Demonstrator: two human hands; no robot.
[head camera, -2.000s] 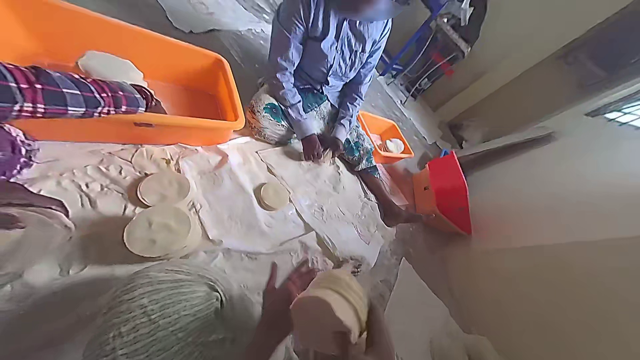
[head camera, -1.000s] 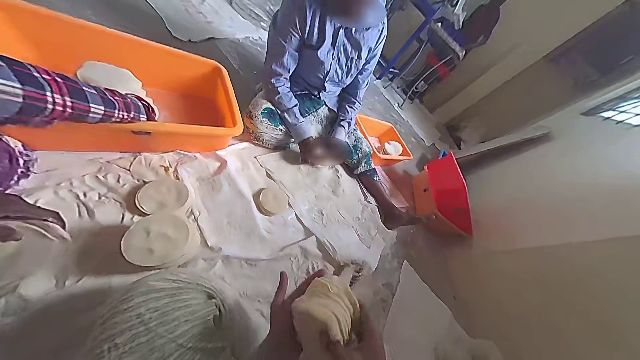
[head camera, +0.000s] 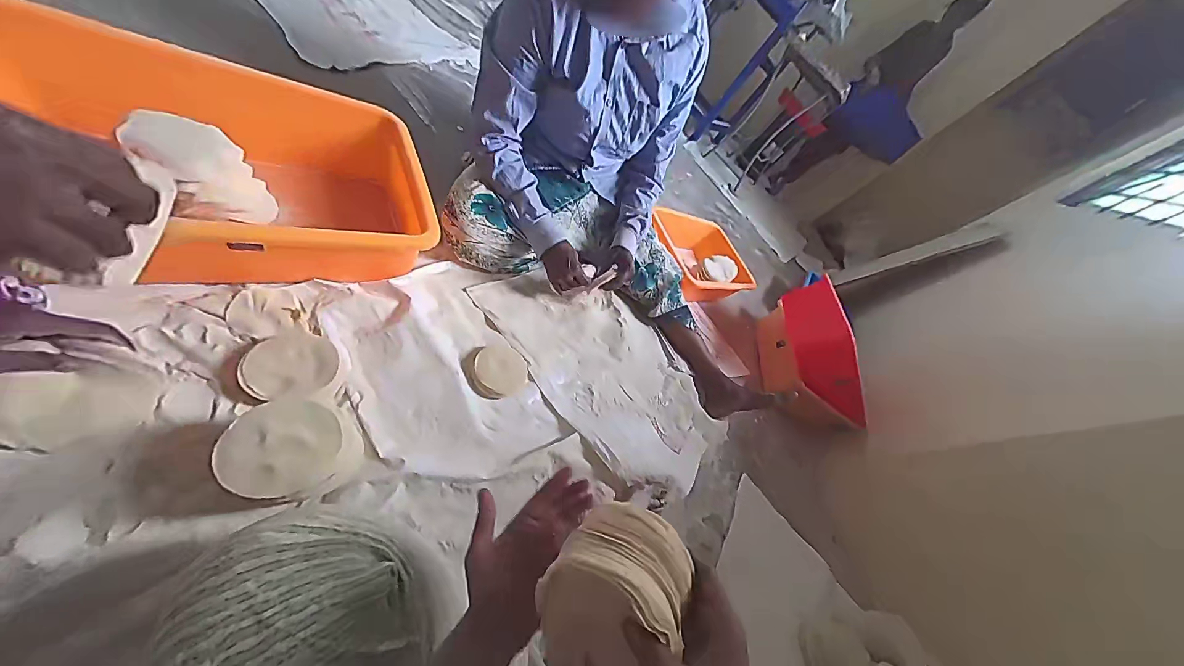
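At the bottom centre, a thick stack of thin round dough sheets (head camera: 615, 583) is held on edge in my right hand (head camera: 710, 618), whose fingers wrap its right side and lower front. My left hand (head camera: 527, 546) is just left of the stack, its fingers spread and its palm turned towards the dough; nothing is in it. Beyond my hands, a small pile of dough rounds (head camera: 498, 371) lies on the floured cloth (head camera: 435, 407). Two larger piles of rounds (head camera: 289, 366) stand further left, close together.
A person (head camera: 592, 102) sits opposite, fingers on a small piece of dough. Another person's hands are at the left, one holding a dough sheet by the large orange tub (head camera: 333, 254). A knitted cap (head camera: 296, 592) is at lower left. A small orange tray (head camera: 708, 254) and red tub (head camera: 823, 356) stand right.
My left hand has come away from the dough stack. The co-worker's hand at the left now lifts a dough sheet by the large tub. A figure with something blue shows at the back.
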